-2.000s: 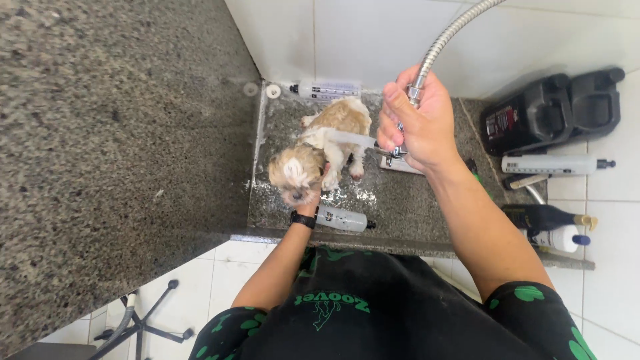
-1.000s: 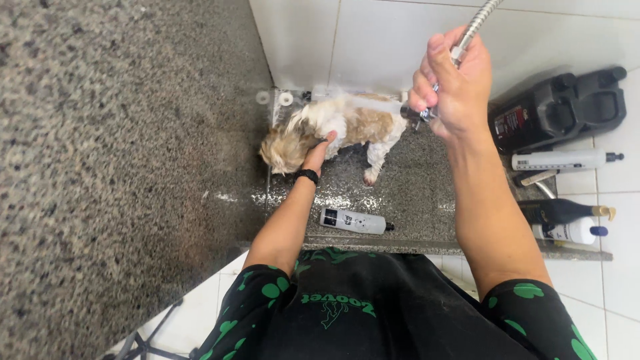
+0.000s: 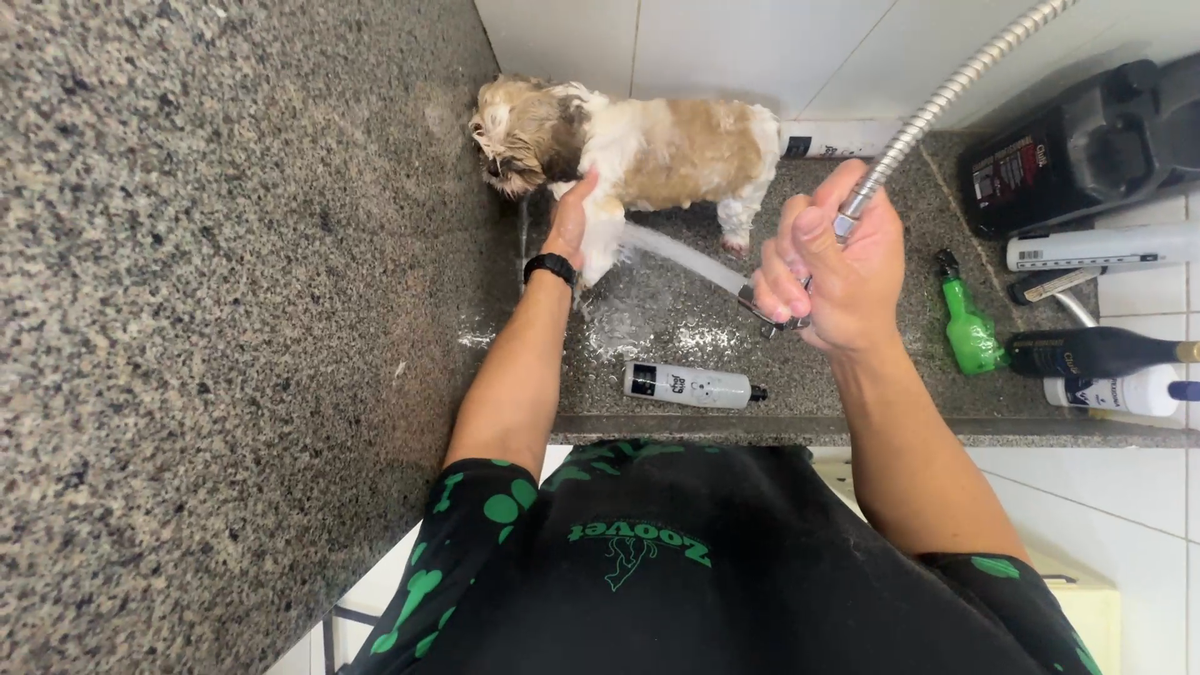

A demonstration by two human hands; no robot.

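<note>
A wet brown-and-white dog [image 3: 684, 150] stands side-on in the granite basin [image 3: 600, 427], its head at the left wall. My left hand [image 3: 570, 223], with a black watch at the wrist, touches the dog's chest and front leg; its fingers are partly hidden behind the fur. My right hand [image 3: 834, 258] is closed around a sprayer handle [image 3: 773, 309] at the end of a metal shower hose [image 3: 947, 98]. Water streams from the sprayer onto the dog's front leg and splashes on the basin floor. A grey-white bottle [image 3: 692, 385] lies between my arms.
A tall granite wall [image 3: 234, 281] rises at the left, and a tiled wall [image 3: 731, 47] stands behind the dog. At right are black jugs [image 3: 1059, 150], a green bottle [image 3: 972, 328], a dark bottle [image 3: 1087, 352] and white bottles [image 3: 1116, 390]. Another bottle [image 3: 839, 139] lies behind the dog.
The dog was sitting two seconds ago and now stands with its head at the left wall. The water stream has shifted from its back to its front leg.
</note>
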